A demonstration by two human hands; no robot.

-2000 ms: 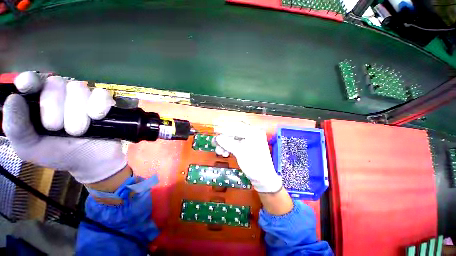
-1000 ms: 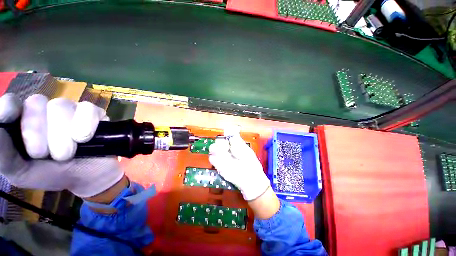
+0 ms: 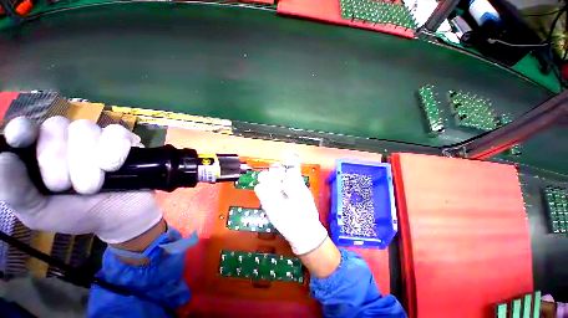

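My left hand [image 3: 81,180], in a white glove, is shut on the black electric screwdriver [image 3: 165,169], which lies level and points right. Its tip is by the fingertips of my right hand [image 3: 289,202], above the top circuit board [image 3: 248,180]. My right hand is gloved and its fingertips are pinched near the bit; a tiny silvery piece seems to be between them, too small to name surely. The middle circuit board [image 3: 246,218] and the bottom circuit board [image 3: 261,266] lie in the orange-brown fixture [image 3: 215,239]. My right hand partly hides the top and middle boards.
A blue bin [image 3: 363,241] of small screws stands right of the fixture, beside a red mat stack [image 3: 464,230]. Green boards [image 3: 473,110] lie on the green belt [image 3: 249,68]. Grey ridged rows with cardboard [image 3: 84,113] are at left. Part of a person's hand shows at the bottom right edge.
The view has shifted slightly. My left hand and the screwdriver are a little further right in the picture than one second ago. My right hand stays by the bit over the top board.
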